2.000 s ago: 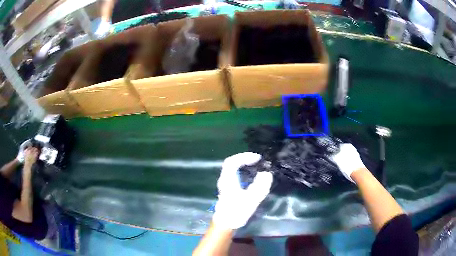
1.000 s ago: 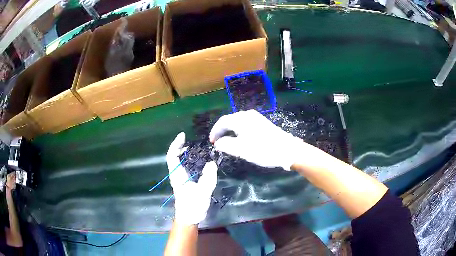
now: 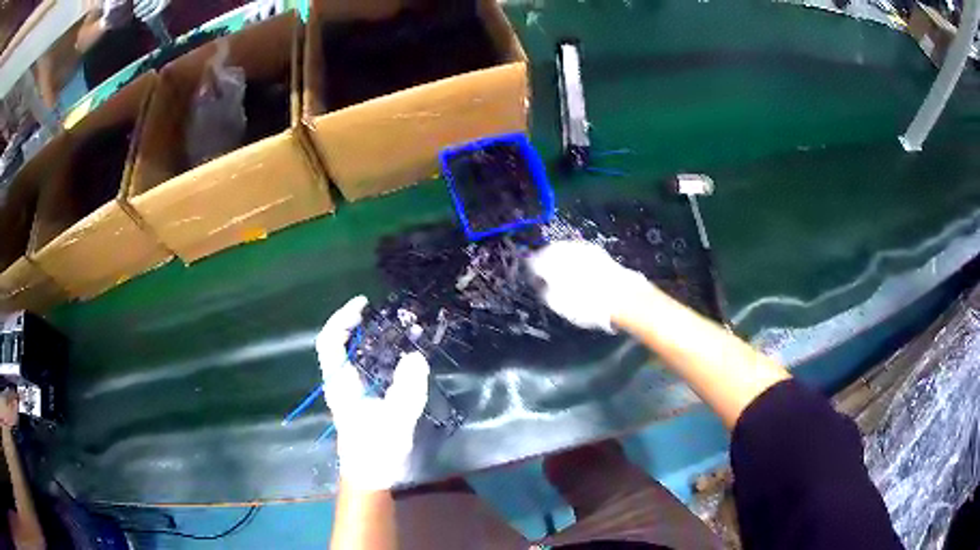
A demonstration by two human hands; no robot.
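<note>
My left hand, in a white glove, holds a dark housing between thumb and fingers. Blue wires trail from it to the lower left. My right hand, also gloved, is over the heap of small black parts, just below the blue-rimmed bin. Its fingertips are blurred and partly hidden, so I cannot tell if it holds a part. Small pale parts lie beside the bin.
Open cardboard cartons stand behind and left. A long bar-shaped unit lies behind the bin. A hammer lies right of the heap. At far left, another person's hand is by a black and silver machine.
My right hand has moved from beside the held housing to the heap near the bin. My left hand still holds the housing. The camera view has shifted to the right.
</note>
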